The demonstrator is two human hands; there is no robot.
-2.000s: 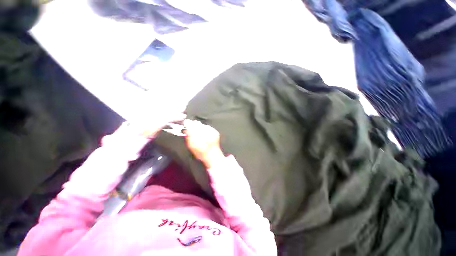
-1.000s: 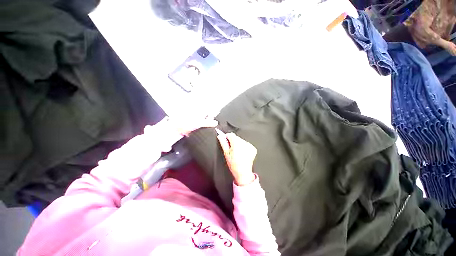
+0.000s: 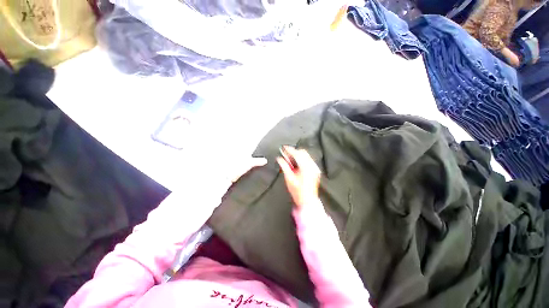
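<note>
An olive-green garment [image 3: 385,198] lies in a large crumpled heap over the table edge and toward my body. My left hand [image 3: 244,171] is overexposed and pinches the garment's left edge, its fingertips at a fold. My right hand [image 3: 303,174] is just right of it over the cloth, fingers curled around a small dark object with a glint, likely thread snips [image 3: 289,157]; most of it is hidden. A thin pale zipper line [image 3: 479,206] shows on the cloth at the right.
White table [image 3: 120,108]. Phone [image 3: 174,123] beyond my left hand. Plastic bag [image 3: 162,45] at upper left, yellow-beige carry bag [image 3: 60,27] at far left. Dark green garments [image 3: 66,192] at left. Jeans stack [image 3: 481,90] at upper right, near another person's arm [image 3: 508,55].
The camera view has shifted, bringing the carry bag into sight. My right hand has moved up the cloth, and a little apart from the left fingertips. My left hand still holds the garment edge.
</note>
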